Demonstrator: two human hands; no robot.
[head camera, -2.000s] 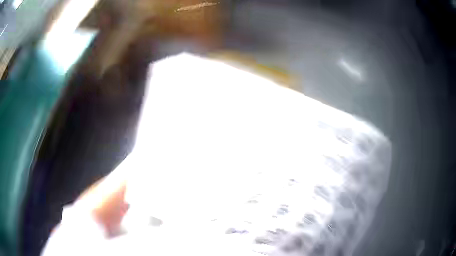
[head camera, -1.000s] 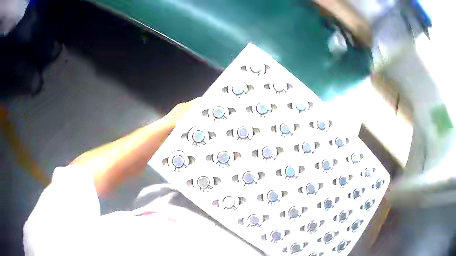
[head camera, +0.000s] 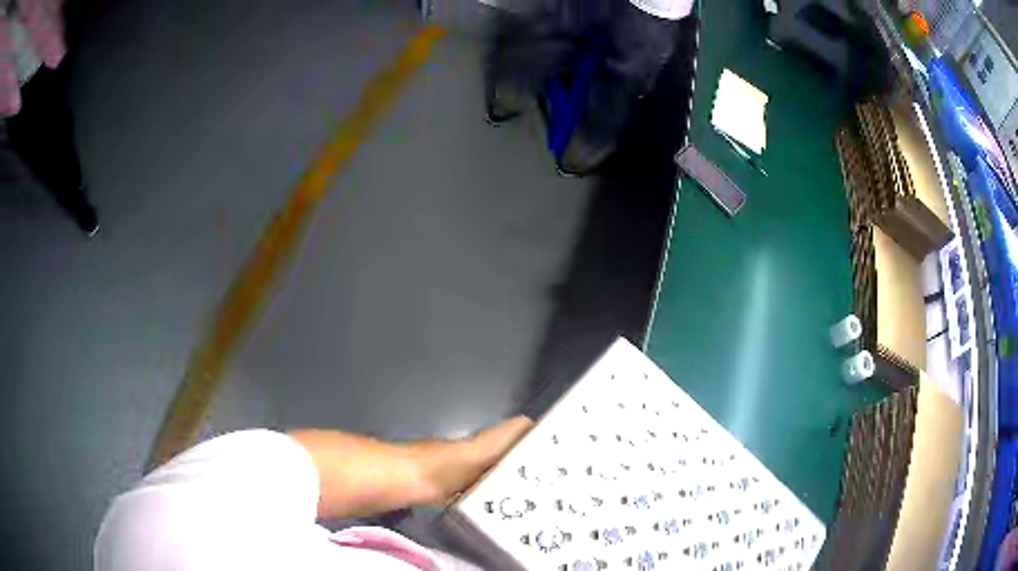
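A white foam tray (head camera: 670, 429) with rows of cut-outs, each holding a small round metal part (head camera: 612, 535), is at the bottom centre-right, tilted, its lower corner cut off by the frame edge. My left hand (head camera: 486, 446) holds the tray's left edge; the fingers are mostly hidden behind or under it. The tray's right part overlaps the green bench in view; whether it touches the bench cannot be told. My right hand is not in view.
The green bench (head camera: 726, 301) bears a phone-like object (head camera: 710, 180), a paper pad (head camera: 740, 109) and two white rolls (head camera: 857, 366). Brown cardboard stacks (head camera: 899, 301) line its right side. A person (head camera: 580, 67) is at the bench's far end; another stands far left. A yellow line (head camera: 279, 240) crosses the floor.
The view has swung, so the bench now runs up the right side. The tray now shows lower in the picture, still held by my left hand.
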